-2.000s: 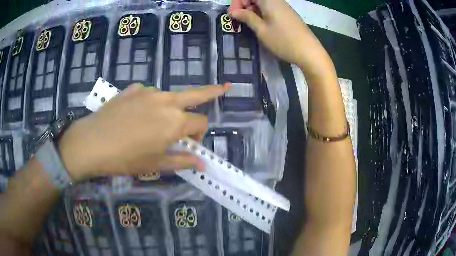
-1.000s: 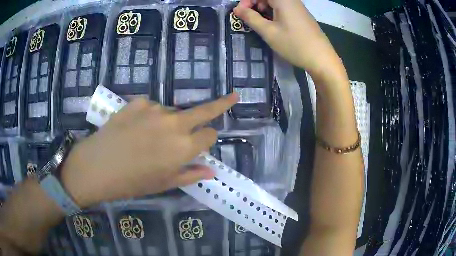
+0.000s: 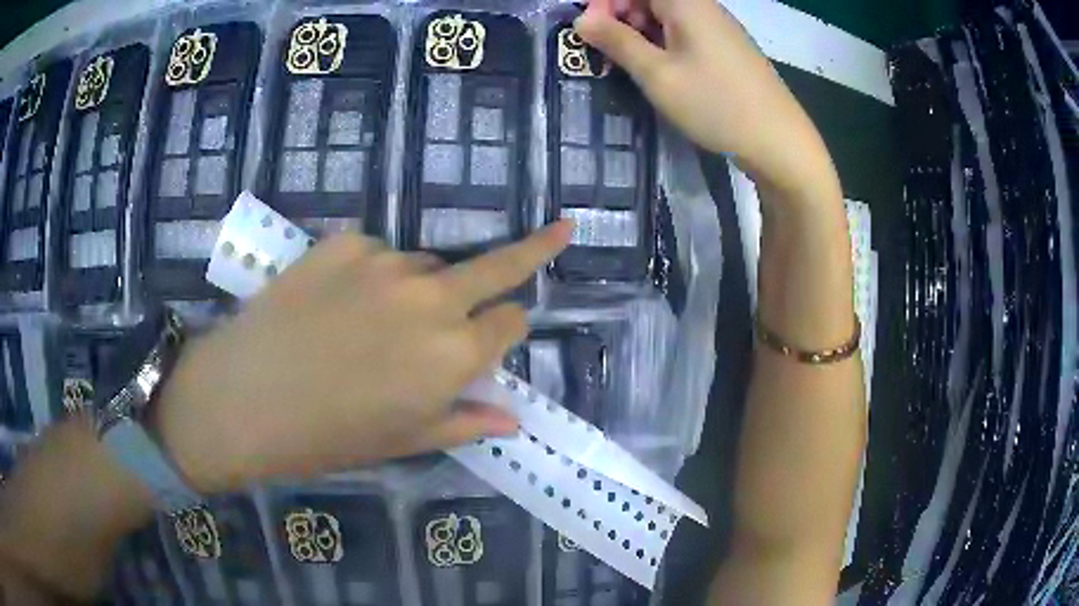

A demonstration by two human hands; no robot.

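My left hand holds a white dotted sticker strip over the clear tray; the strip's other end shows past the back of the hand. My left index finger is stretched out and touches the lower part of the rightmost black phone case in the top row. My right hand is at that case's gold-edged camera frame, fingertips together over its right side. Its fingertips are partly cut off by the top edge, so whether they hold a small piece cannot be told.
More black cases stand in the tray's rows. Spare white dotted sheets lie partly under my right forearm. Stacked filled trays fill the right side. A pale edge and green surface run behind.
Since two seconds ago the tray and cases have shifted slightly right in view, with both hands. Over the last second both hands have barely moved, staying at the same case.
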